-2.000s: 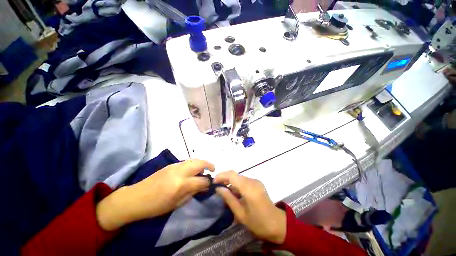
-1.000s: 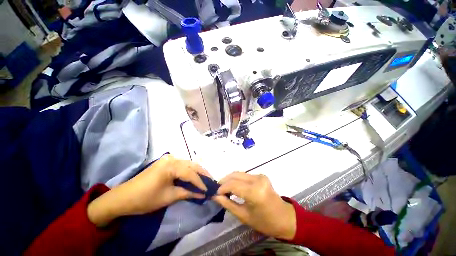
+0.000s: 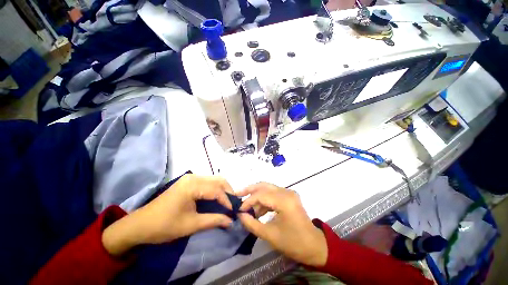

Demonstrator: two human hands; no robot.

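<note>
A narrow navy edge (image 3: 216, 206) of the garment is pinched between the fingertips of both hands, in front of the machine and clear of the presser foot. My left hand (image 3: 177, 210) grips it from the left, my right hand (image 3: 283, 221) from the right. The rest of the garment, navy with a pale grey panel (image 3: 209, 250), hangs under my hands over the table edge. More navy fabric (image 3: 42, 189) and a grey panel (image 3: 131, 153) lie at the left. The fingers partly hide the pinched edge.
The white sewing machine (image 3: 267, 61) stands behind my hands. Blue-handled snips (image 3: 365, 156) lie on the table right of the needle, tied to a strap. A measuring scale (image 3: 356, 221) runs along the front edge. A blue crate with pale cut pieces (image 3: 440, 209) is at lower right.
Both hands have stayed in front of the machine. The fingers have shifted on the navy edge, which was bunched near the fingertips earlier. The view has moved slightly.
</note>
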